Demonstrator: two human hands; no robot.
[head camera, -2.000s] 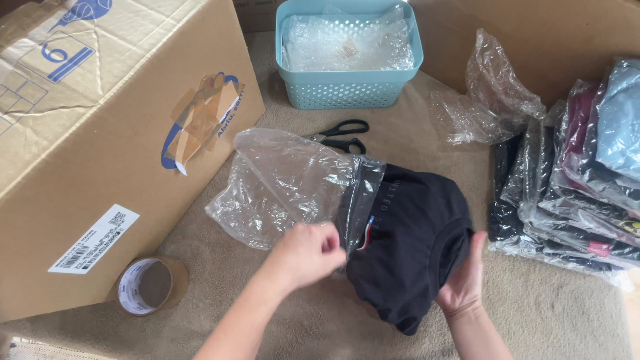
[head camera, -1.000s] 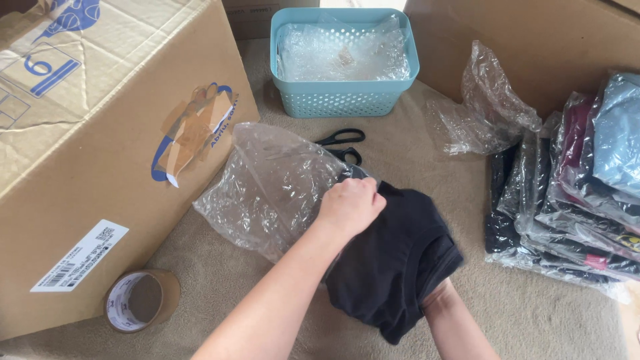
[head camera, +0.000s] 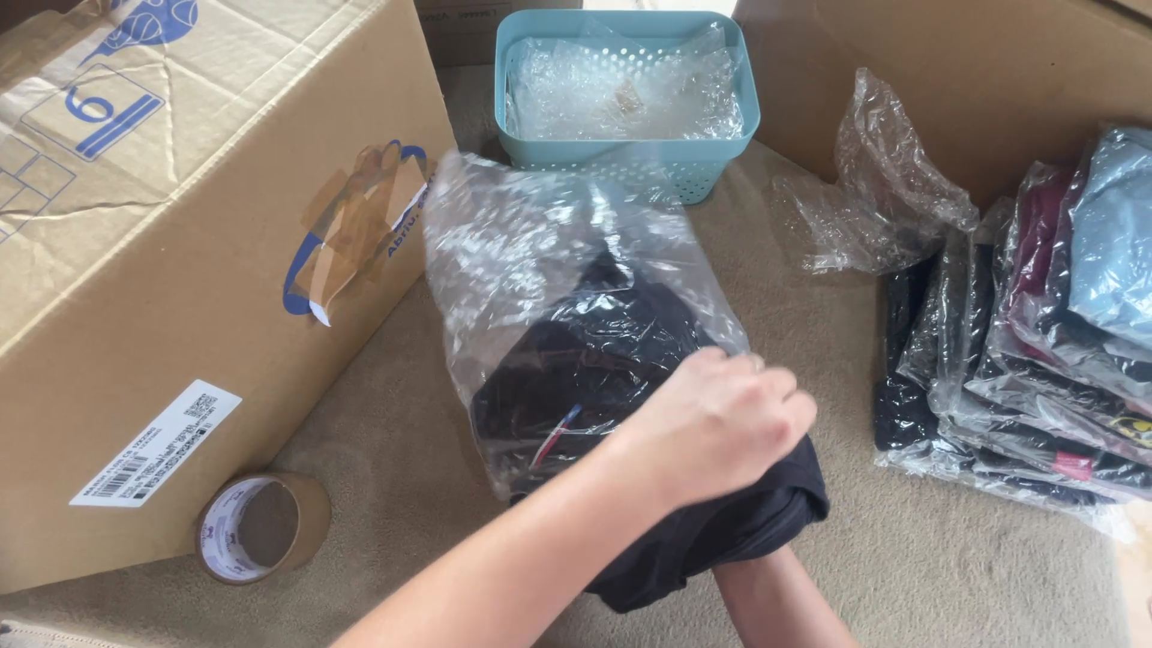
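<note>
A folded dark garment lies partly inside a clear plastic bag, its lower end sticking out of the bag's mouth. My left hand crosses over the garment, fingers closed on the bag's edge at the right. From below, my right hand reaches under the garment; only the wrist and forearm show, and the fingers are hidden by the cloth. A small red, white and blue detail on the garment shows through the plastic.
A large cardboard box stands at left, a roll of brown tape beside it. A blue plastic basket holds clear bags at the top. At right are a loose clear bag and bagged garments in a stack, before another cardboard box.
The clear bag now covers much of the dark garment, which earlier lay mostly outside it. My left hand has moved right, across the garment. The scissors seen earlier are now hidden.
</note>
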